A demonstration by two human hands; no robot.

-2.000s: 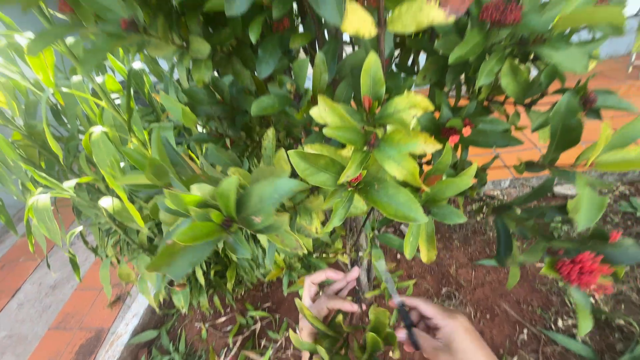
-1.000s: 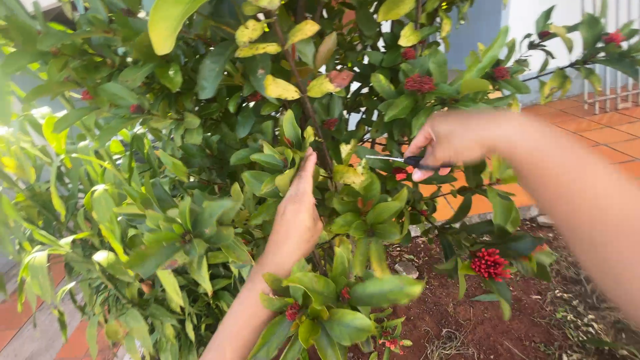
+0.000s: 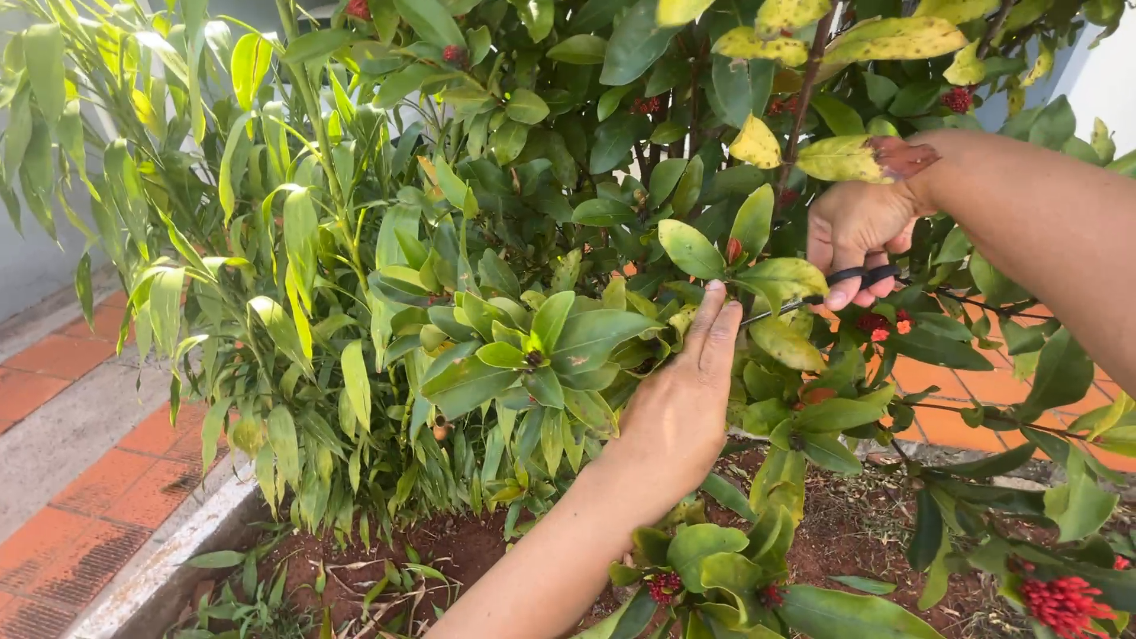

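Note:
My right hand (image 3: 856, 235) holds a pair of scissors (image 3: 803, 303) by their black handles, the metal blades pointing left among the leaves of a flowering shrub (image 3: 577, 342). Just left of the blades, my left hand (image 3: 683, 404) reaches up with its fingers extended against a leafy shoot (image 3: 732, 257). Leaves hide the fingertips' far side and the blade tips, so whether the left fingers grip the stem cannot be told. Yellowed leaves (image 3: 848, 160) hang by the right wrist.
Long-leaved green stalks (image 3: 302, 240) crowd the left. A pale concrete curb (image 3: 169, 550) borders red soil (image 3: 843, 532) and orange tiles (image 3: 80, 541). Branches with a red flower cluster (image 3: 1065, 603) spread at the lower right, and a bare woody stem (image 3: 803, 98) rises near the right hand.
Both hands were low by the shrub's stem two seconds ago and are now higher among its leaves. Since one second ago, the scissors have come closer to the left hand's fingertips.

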